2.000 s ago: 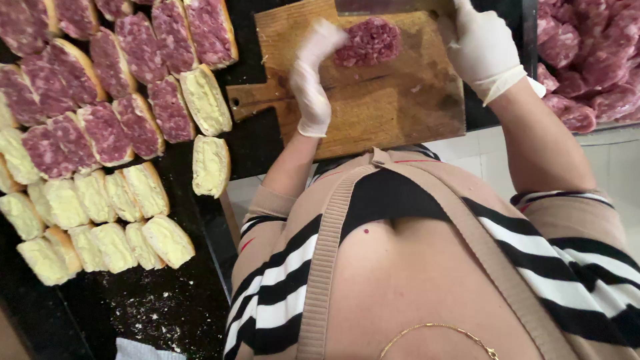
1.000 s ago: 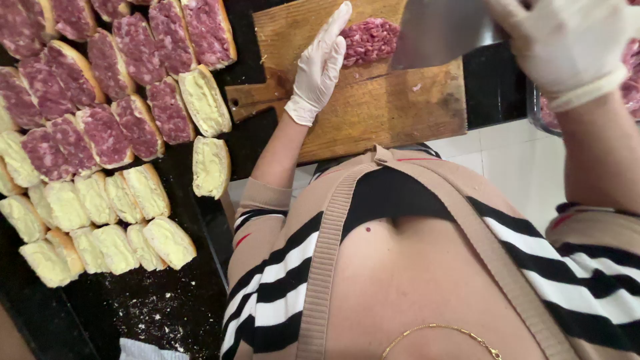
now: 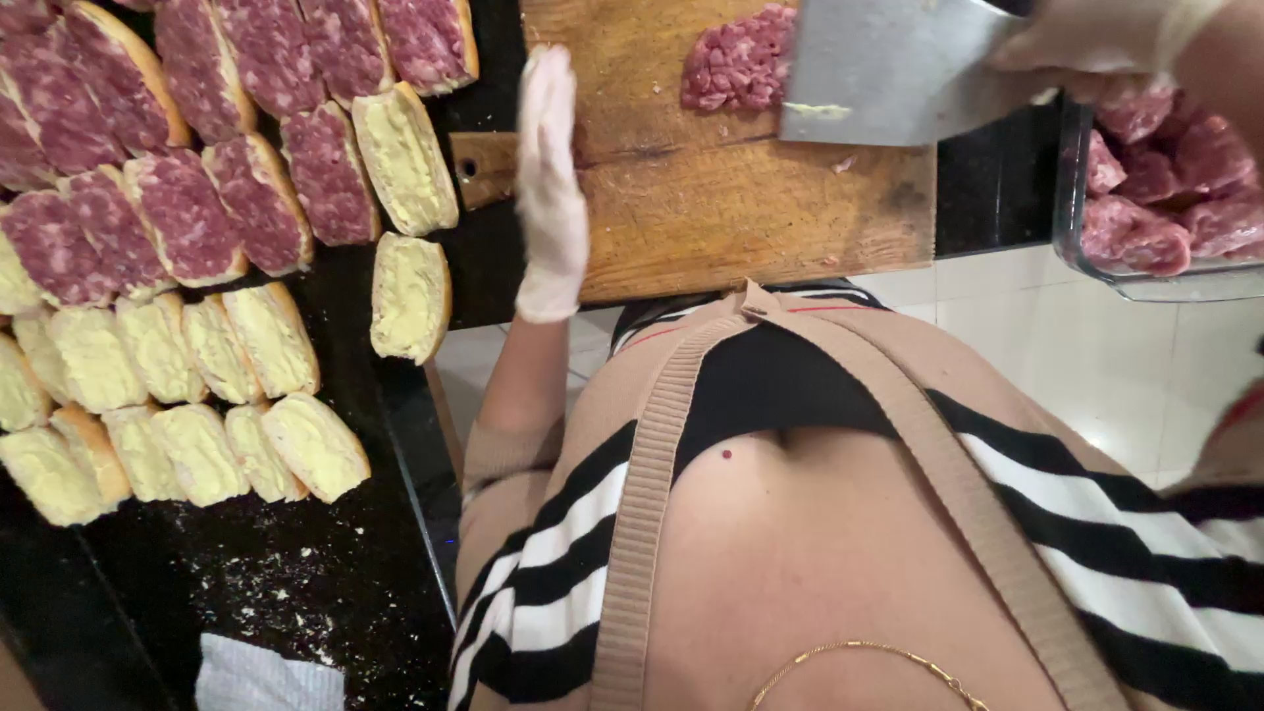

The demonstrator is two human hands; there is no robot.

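Note:
My right hand (image 3: 1106, 49), in a pale glove and blurred, grips a cleaver (image 3: 869, 74) with a wide metal blade at the top right. The blade lies over the right side of a mound of chopped raw meat (image 3: 736, 61) on the wooden cutting board (image 3: 741, 217). A yellowish smear marks the blade. My left hand (image 3: 551, 178), also gloved, is held edge-on with fingers extended at the board's left side, apart from the meat and holding nothing. Its fingers look close together. Left of it are bread halves topped with raw meat (image 3: 188, 212) and others with a pale yellow spread (image 3: 407, 296).
A glass dish (image 3: 1071, 227) with chunks of raw meat (image 3: 1145, 232) stands at the right. The board's handle (image 3: 479, 170) points left over the black countertop (image 3: 346, 573). Crumbs and a white cloth (image 3: 267, 676) lie at the lower left.
My left hand has moved left, away from the chopped meat it was beside one second ago. The cleaver blade now overlaps the right part of the mound.

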